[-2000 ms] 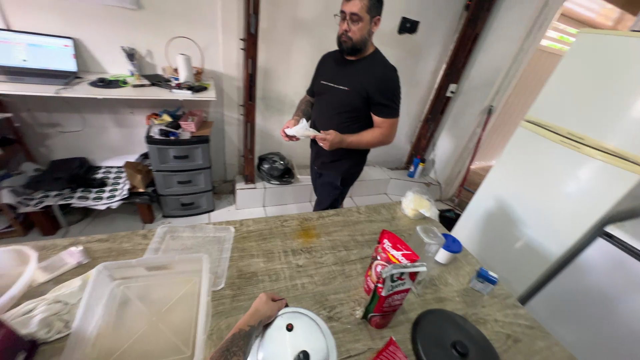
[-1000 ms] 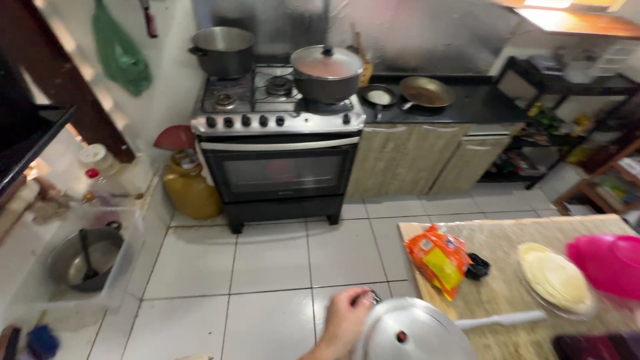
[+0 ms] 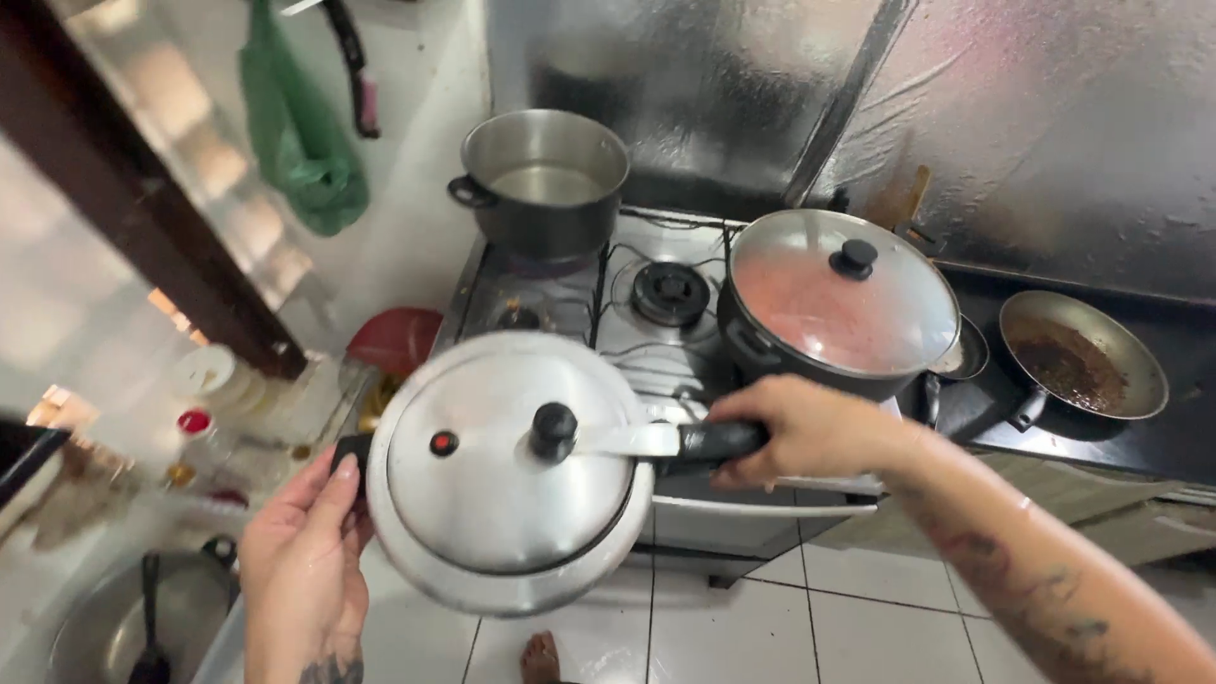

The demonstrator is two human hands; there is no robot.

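An aluminium pressure cooker with its lid on is held level between my hands, over the front left of the gas stove. My left hand grips its short black side handle. The long black handle at the right is in my right hand. On the back left burner stands an open dark pot with some liquid inside. To the right, a large dark pot is covered by a fogged glass lid; its contents look reddish.
A frying pan with dark residue rests on the black counter, beside a smaller pan. At the lower left a metal pan holds a black utensil. A green plastic bag hangs on the wall. My bare foot shows on the tiles.
The view has swung from the table and a person in black to the stove, now much closer. The pressure cooker has come along, and both my hands now show on its handles.
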